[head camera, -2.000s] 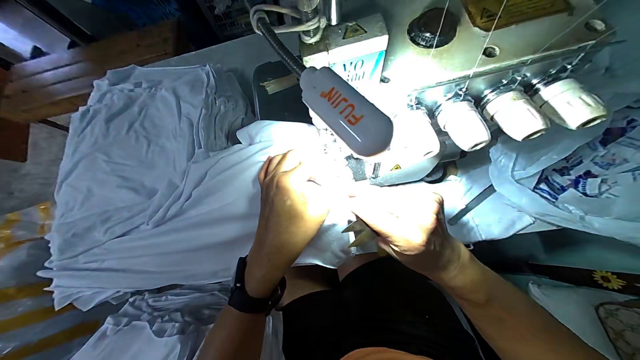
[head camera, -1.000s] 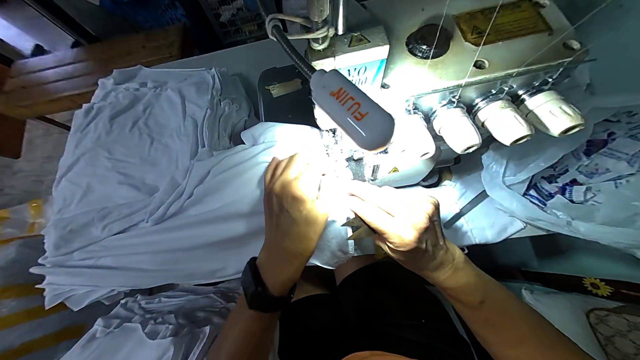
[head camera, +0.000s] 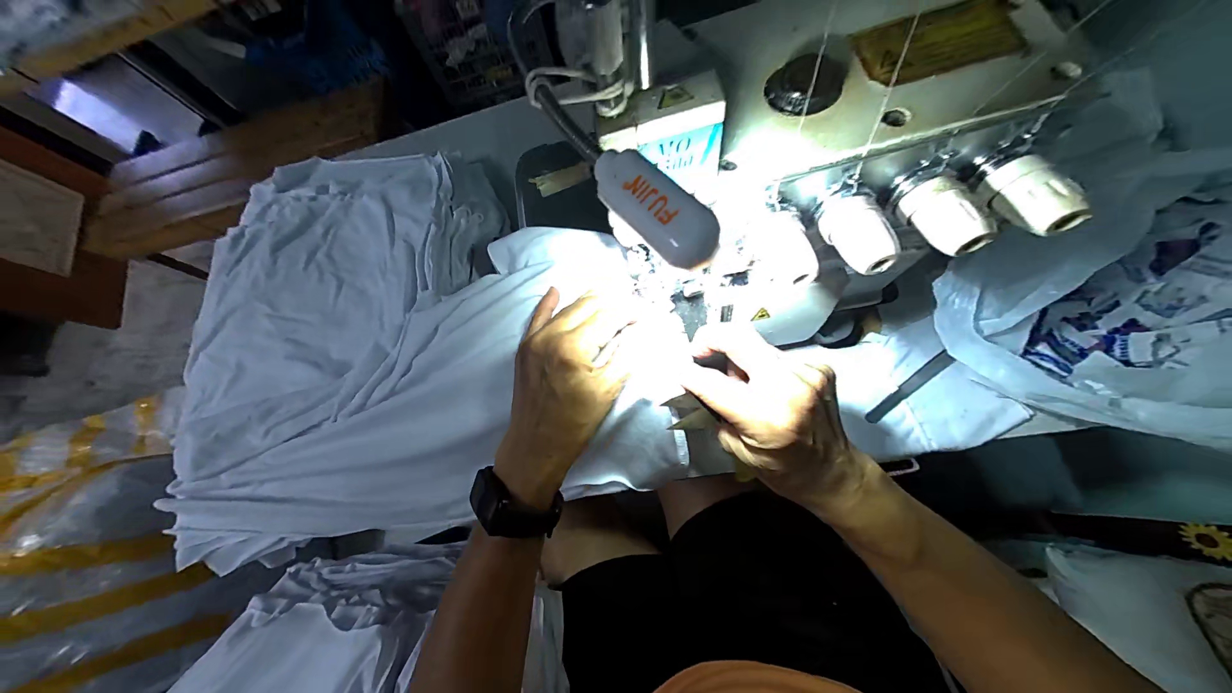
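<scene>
White knit fabric (head camera: 423, 385) lies in folds across the table and runs to the needle area of an industrial sewing machine (head camera: 828, 106). My left hand (head camera: 573, 375), with a black watch on the wrist, rests on this fabric with its fingers bent, left of the needle area. My right hand (head camera: 780, 409) has thumb and forefinger closed at the fabric's right edge; a small pointed metal piece shows beneath them, perhaps of a hand tool. A lit lamp (head camera: 657, 209) hangs over the spot, and its glare hides the fingertips and the machine's foot.
Thread tension knobs (head camera: 943, 212) line the machine's front. At the right, a plastic bag (head camera: 982, 318) holds many printed labels. A stack of white fabric (head camera: 308, 260) lies at the left, near a wooden bench (head camera: 250, 159). More white cloth (head camera: 318, 626) hangs below the table's edge.
Both hands remain at the machine by the fabric, with only slight shifts. Nothing has plainly been picked up or let go.
</scene>
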